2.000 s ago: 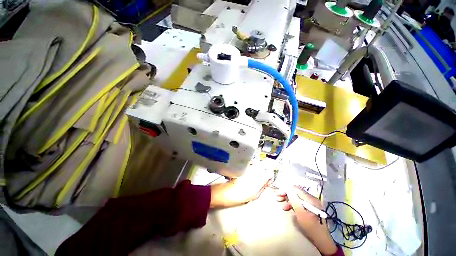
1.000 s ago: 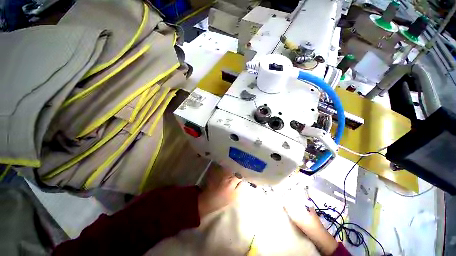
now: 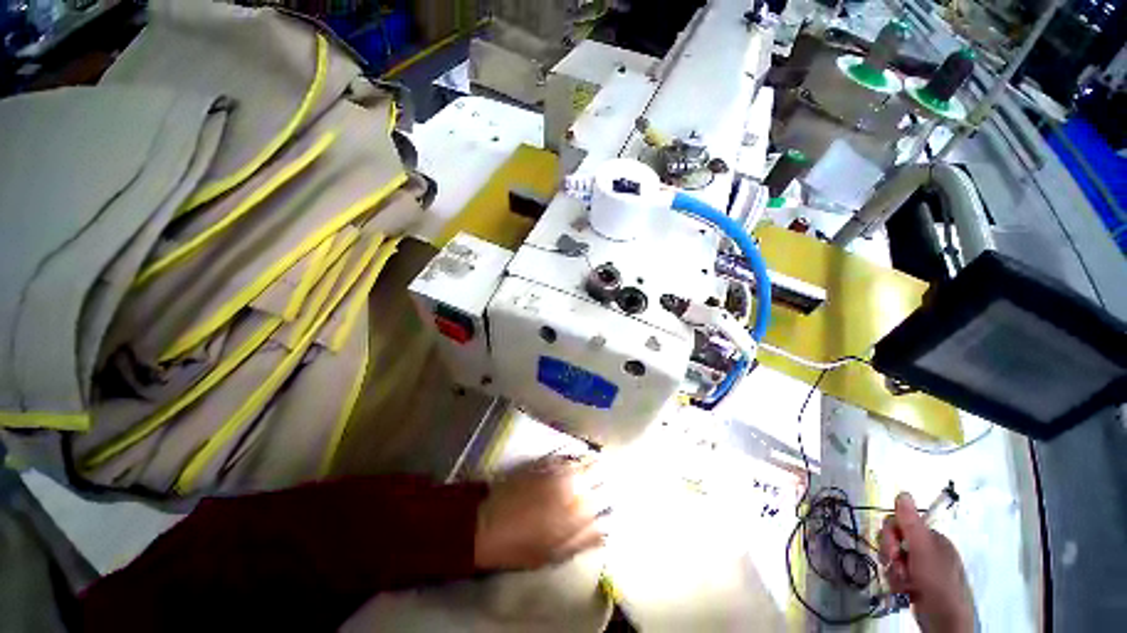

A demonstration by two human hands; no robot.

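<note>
A khaki fabric piece (image 3: 507,602) with a bit of yellow binding (image 3: 607,586) lies at the front of the white sewing machine (image 3: 581,334), washed out by bright light. My left hand (image 3: 544,513) lies on the fabric left of the needle area, fingers blurred by glare; whether it grips the cloth I cannot tell. My right hand (image 3: 924,563) is off the fabric, right of the coiled black cable (image 3: 840,544). It holds a small thin tool (image 3: 945,500) that points up and right. The needle is hidden by the machine head and glare.
A tall folded pile of khaki pieces (image 3: 235,297) with yellow edges stands at left. A black-framed control panel (image 3: 1007,346) hangs at right. A yellow board (image 3: 853,324) lies behind the head, with thread cones (image 3: 869,72) beyond. A blue hose (image 3: 756,266) curves over the head.
My right hand has moved from the fabric near the needle area to the right, past the cable, and the tool shows in it. My left hand stays on the cloth. The camera view has shifted.
</note>
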